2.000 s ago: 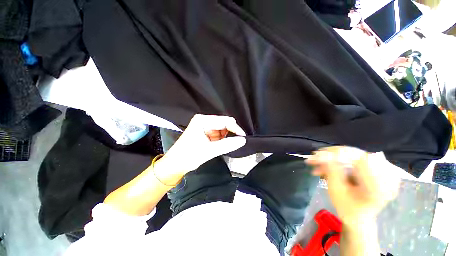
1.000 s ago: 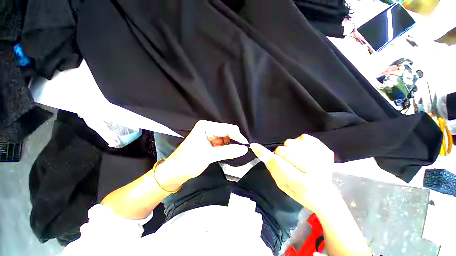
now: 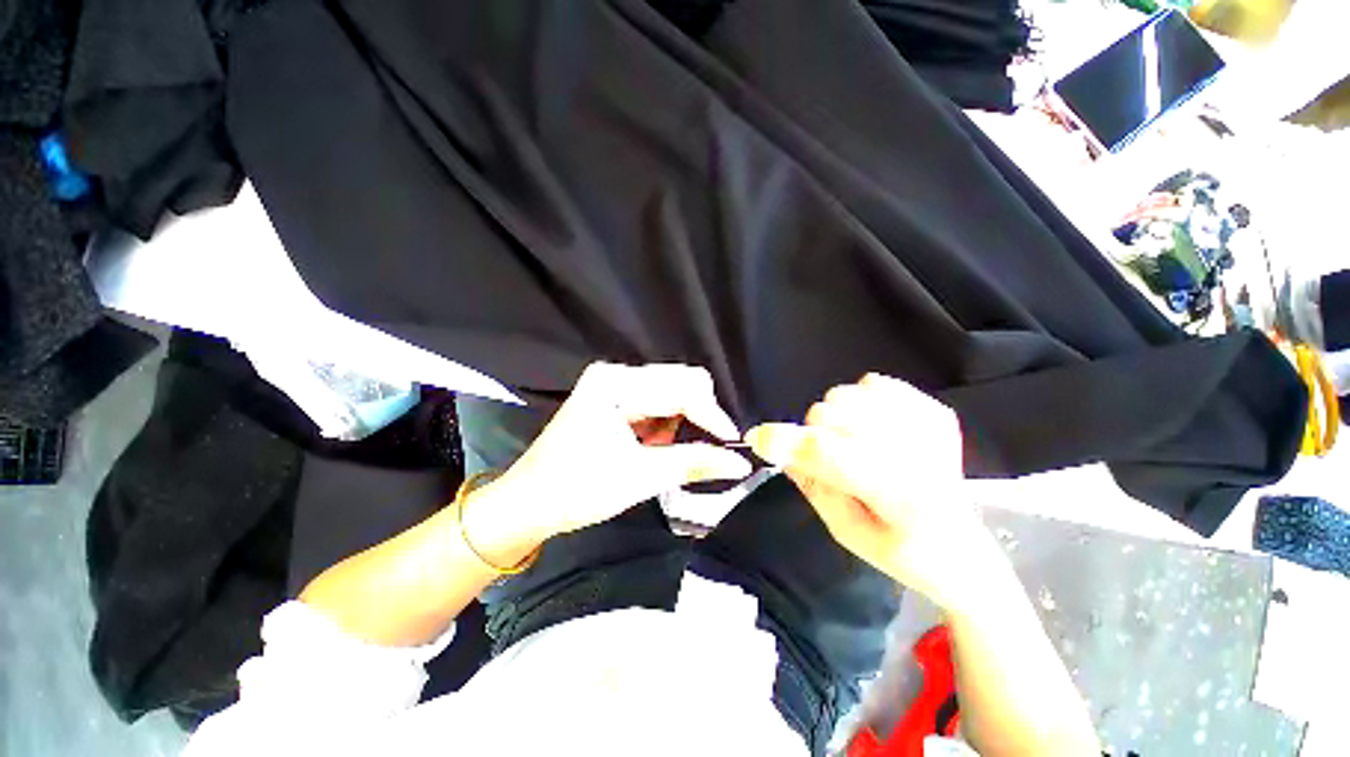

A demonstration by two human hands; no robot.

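Note:
A large smooth black garment (image 3: 829, 252) is spread over the white table, its near edge towards my lap. My left hand (image 3: 629, 444), with a yellow band at the wrist, pinches the hem between thumb and forefinger. My right hand (image 3: 874, 466) meets it at the fingertips, thumb and forefinger closed together at the hem. A thin dark line shows between the two sets of fingertips; I cannot tell needle from thread. The folded hem (image 3: 1096, 414) runs on to the right behind my right hand.
A smartphone (image 3: 1140, 77) lies at upper right, with a multicoloured clump (image 3: 1181, 244) below it. Orange-yellow loop handles (image 3: 1312, 399) and a dark blue patterned item (image 3: 1303, 533) are at right. Other dark garments (image 3: 148, 119) lie at left. A red stool (image 3: 921, 695) stands below.
My right hand, out to the right and blurred two seconds ago, has come in to the left fingertips. Since one second ago it has shifted slightly and its fingers have curled more.

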